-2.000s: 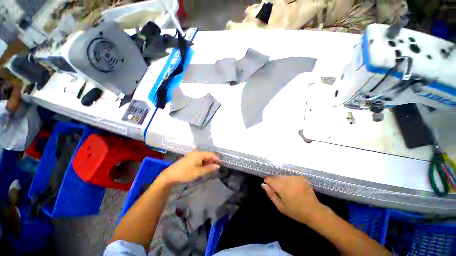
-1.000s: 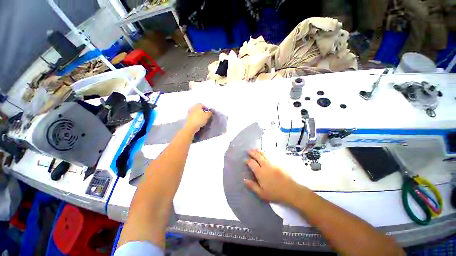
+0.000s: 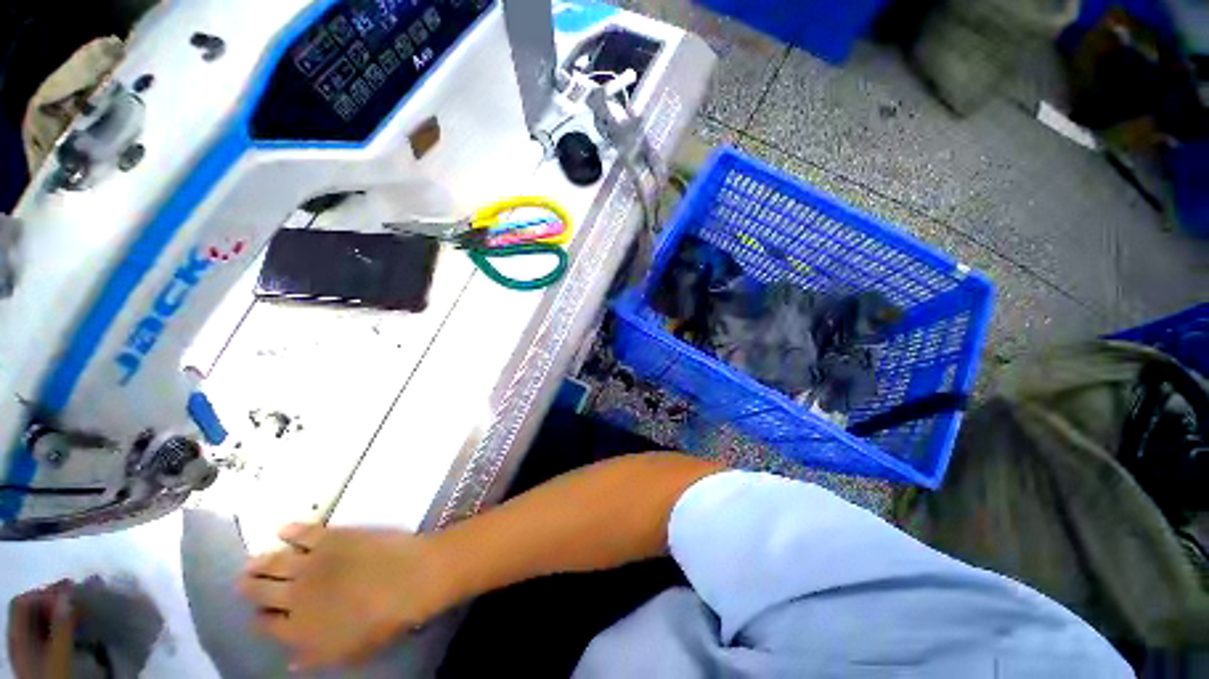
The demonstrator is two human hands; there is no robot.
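My right hand (image 3: 342,593) lies blurred over a curved grey cut panel (image 3: 212,577) at the table's near edge, palm down with fingers apart. My left hand (image 3: 43,631) is partly in view at the lower left corner, over a darker grey cut piece (image 3: 117,623); whether it grips the piece cannot be told. The white sewing machine (image 3: 166,265) with a blue stripe stands beyond the hands. Its presser foot area (image 3: 172,464) is above the panel, touching no cloth that I can see.
A black phone (image 3: 347,269) and scissors with yellow and green handles (image 3: 521,242) lie on the machine bed. A blue basket crate (image 3: 809,252) with dark and grey pieces stands on the floor right of the table. An olive sack (image 3: 1081,491) slumps beyond it.
The view has swung right, bringing the control panel and crate into sight. My right hand stays at the curved panel. My left hand is now at the picture's lower left corner.
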